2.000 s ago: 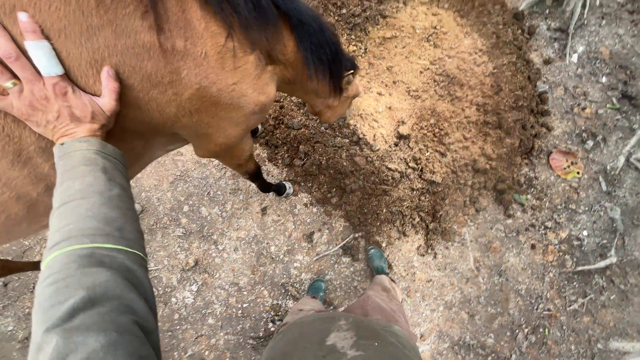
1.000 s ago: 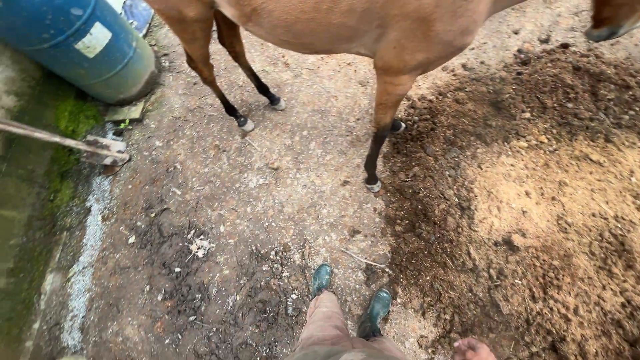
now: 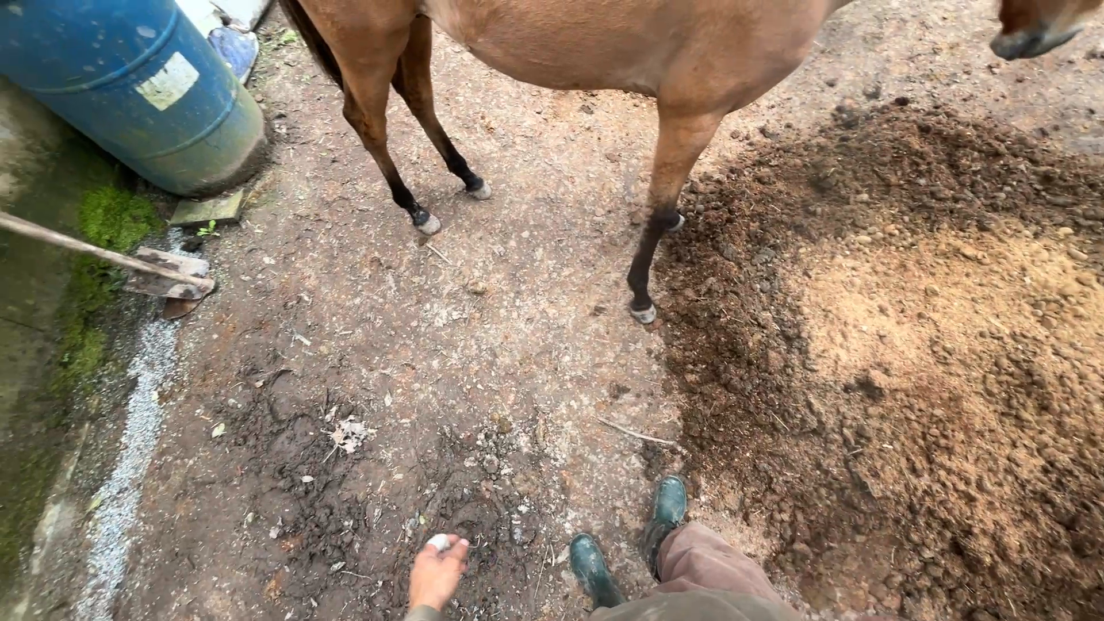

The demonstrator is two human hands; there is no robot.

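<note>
My left hand hangs low at the bottom of the head view, left of my green rubber boots. White tape wraps one finger, and the hand touches nothing that I can see. Its fingers are partly curled, so their exact closure is hard to tell. A brown horse with black lower legs stands ahead, its muzzle at the top right. No part of my right hand shows.
Dark manure mixed with pale shavings lies heaped on the right. A blue barrel stands top left by a mossy wall. Beneath it, a long-handled tool leans near a gravel strip. A thin stick lies before my boots.
Two seconds ago my left hand lay on the horse's side; now it hangs away from the horse. The view has swung left. A hand at the bottom right one second ago has left view.
</note>
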